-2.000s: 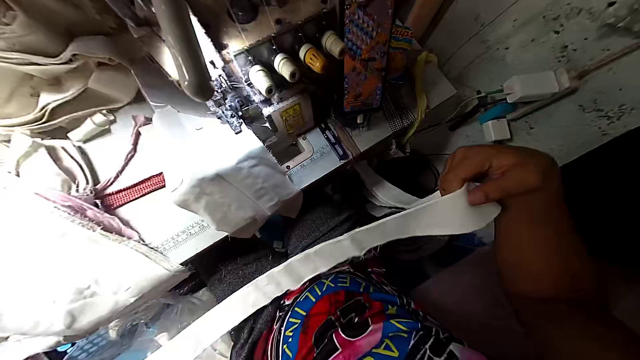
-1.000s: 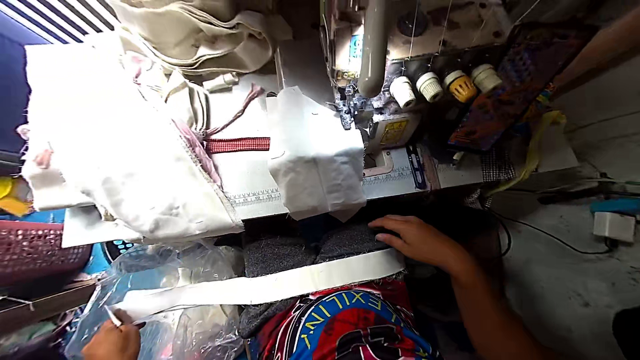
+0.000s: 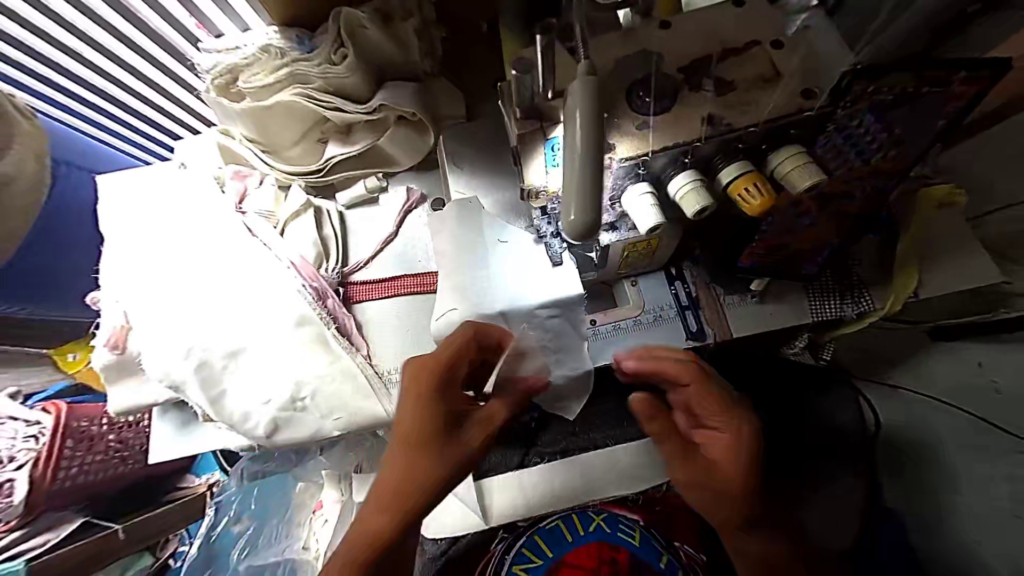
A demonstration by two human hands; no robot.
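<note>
My left hand (image 3: 464, 384) has its fingers and thumb at the lower edge of a white fabric piece (image 3: 512, 280), which lies partly under the lit needle area of a sewing machine (image 3: 632, 160). A corner of the cloth is lifted between them. To the right of that cloth, my right hand (image 3: 696, 424) hovers with fingers apart and nothing in it. Across my lap lies a long white fabric strip (image 3: 568, 480), partly hidden by both forearms.
A large white cloth pile (image 3: 232, 320) and a red checked strip (image 3: 392, 286) lie left on the machine table. Folded beige fabric (image 3: 320, 120) is behind. A red plastic basket (image 3: 96, 456) stands lower left; a yellow strip (image 3: 904, 264) hangs at right.
Both hands have let go of the long white strip, which now rests on my lap. My left hand has moved up and right to the cloth at the machine.
</note>
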